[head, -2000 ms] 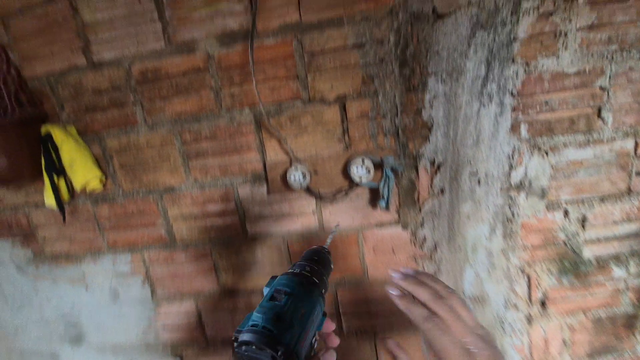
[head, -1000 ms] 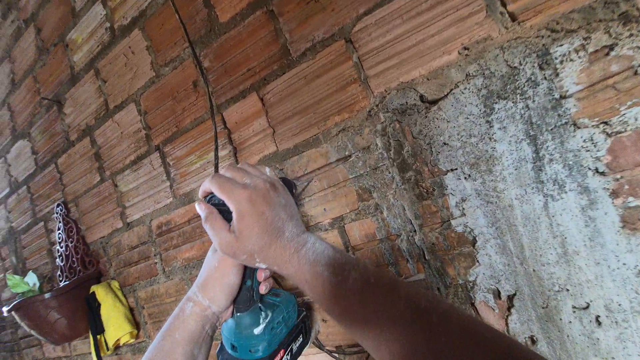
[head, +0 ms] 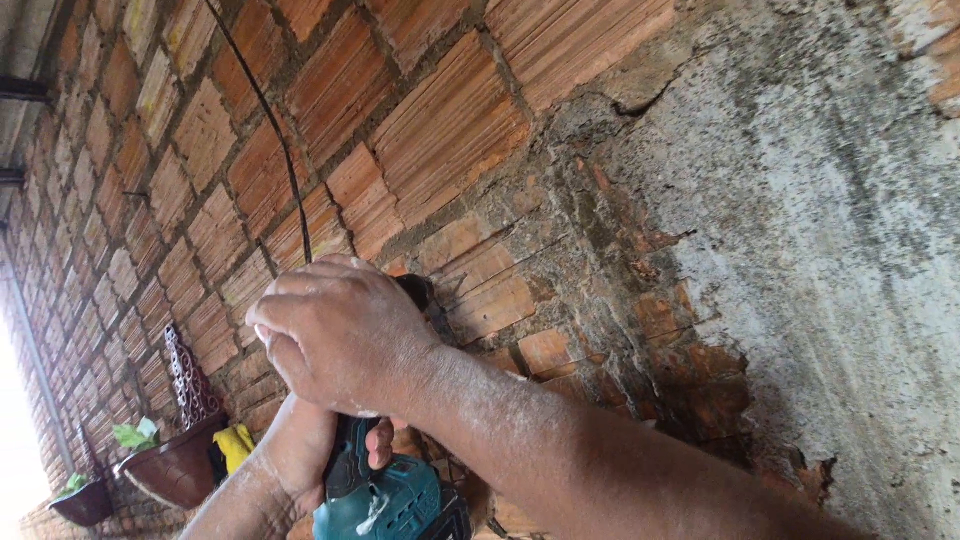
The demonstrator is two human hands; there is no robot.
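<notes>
A teal and black cordless drill [head: 382, 499] is held close to the brick wall [head: 450, 127], its battery end low in the view. My left hand [head: 311, 442] is wrapped around its handle, with fingertips showing on the near side. My right hand [head: 341, 337] lies curled over the upper part of the drill and covers most of it. Whitish dust coats both hands and the wrists. A dark rounded part [head: 415, 291] shows just beyond the right hand. The drill's tip is hidden, so contact with the wall cannot be seen.
A dark cable [head: 285, 150] runs down the wall behind my right hand. At lower left hang a brown wall planter [head: 176, 465], a yellow cloth [head: 234, 446] and a smaller planter [head: 84, 502]. Rough grey plaster [head: 810, 225] covers the wall at right.
Two seconds ago my right hand was open beside the drill; by one second ago it lay over it, and both hands remain there. The view has swung and tilted strongly since the oldest frame.
</notes>
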